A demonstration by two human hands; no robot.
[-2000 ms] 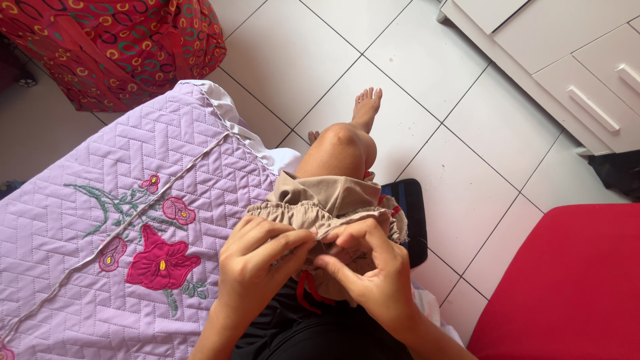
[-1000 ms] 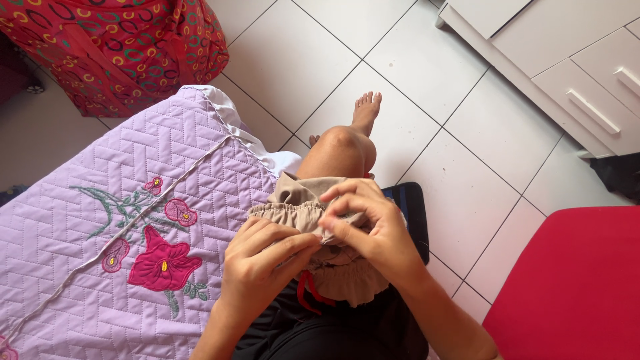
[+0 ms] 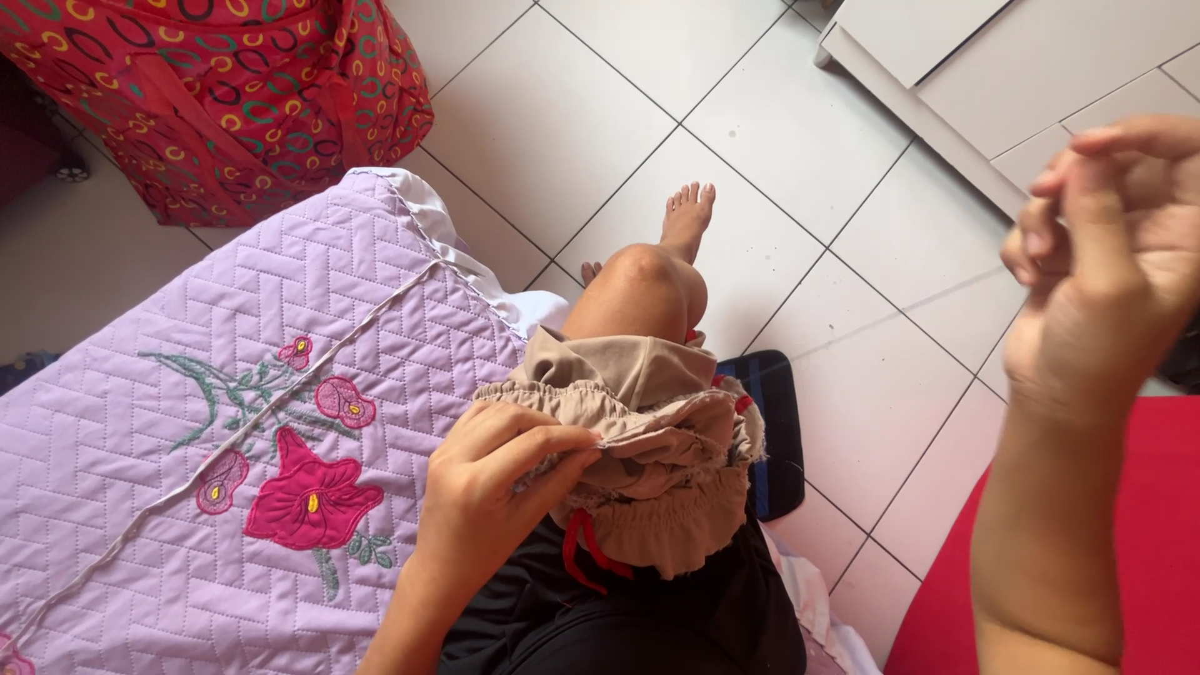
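My left hand pinches the edge of a beige gathered fabric piece between thumb and fingertips. The piece lies bunched over my lap, with frayed edges, elastic-like gathers and red cords hanging from it. My right hand is raised away from the fabric at the far right, its thumb and fingers pinched together and slightly blurred. A faint, taut thread runs from the fabric's pinched edge toward those fingertips. Whether a needle is between them cannot be told.
A lilac quilted cover with embroidered flowers and a white cord lies at left. A red patterned bag stands beyond it. A dark flat object is beside my lap. A white cabinet and a red surface are at right.
My right hand has left the fabric and risen far to the right. My left hand still grips the fabric's edge. Both hands were together at the fabric before.
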